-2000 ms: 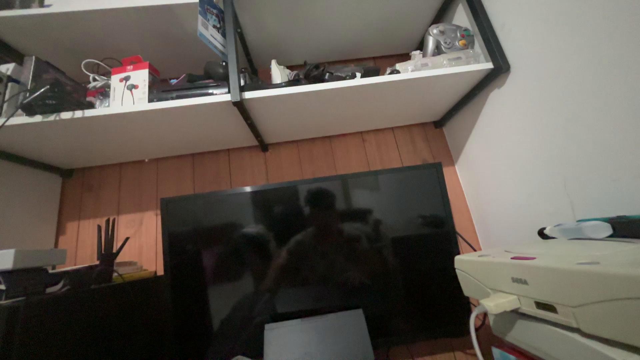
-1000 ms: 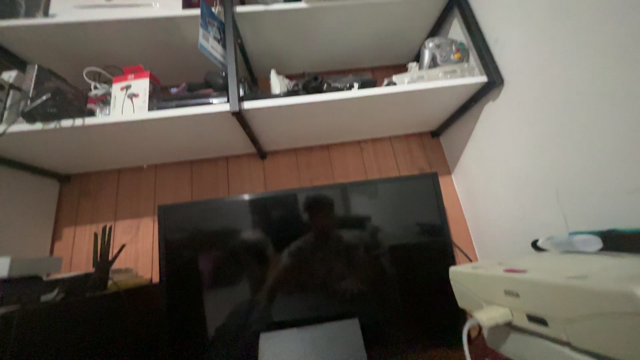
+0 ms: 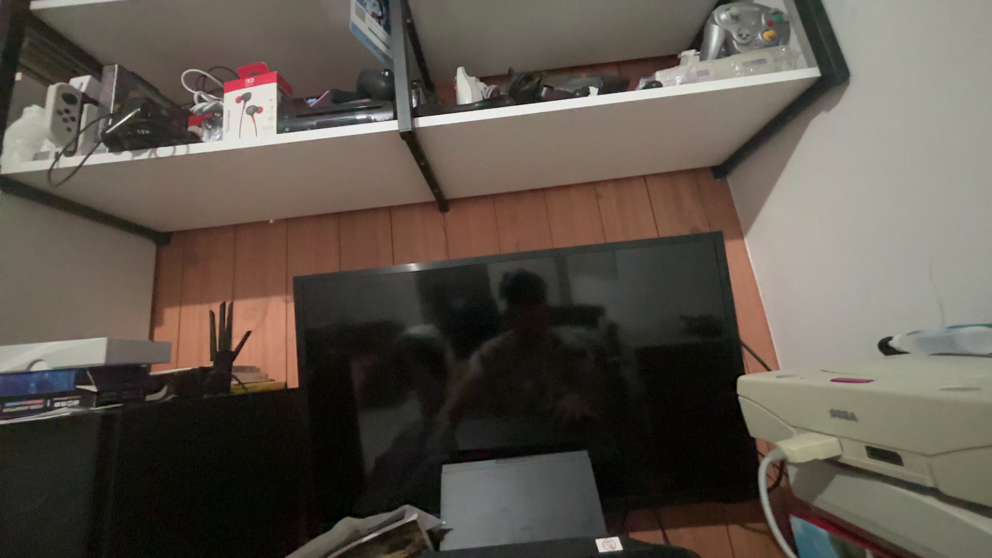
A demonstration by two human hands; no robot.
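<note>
Neither my left hand nor my right hand is in the head view. A large black television (image 3: 496, 372) fills the middle, its screen dark with dim reflections of people. In front of its lower edge stands a grey flat panel (image 3: 519, 500). At the right is a cream Sega game console (image 3: 845, 411) with a pale plug (image 3: 810, 447) and cable at its front. A papery or cloth-like item (image 3: 380, 535) lies at the bottom, left of the panel; what it is I cannot tell.
White shelves (image 3: 620, 139) on a black metal frame hang above, holding an earphone box (image 3: 252, 105), a silver game controller (image 3: 745, 32) and cables. A black router with antennas (image 3: 222, 360) and a white device (image 3: 85, 353) stand at the left. Wood panelling (image 3: 465, 232) covers the back wall.
The view has shifted, so more of the shelf's left end shows. The papery item at the bottom has come into view.
</note>
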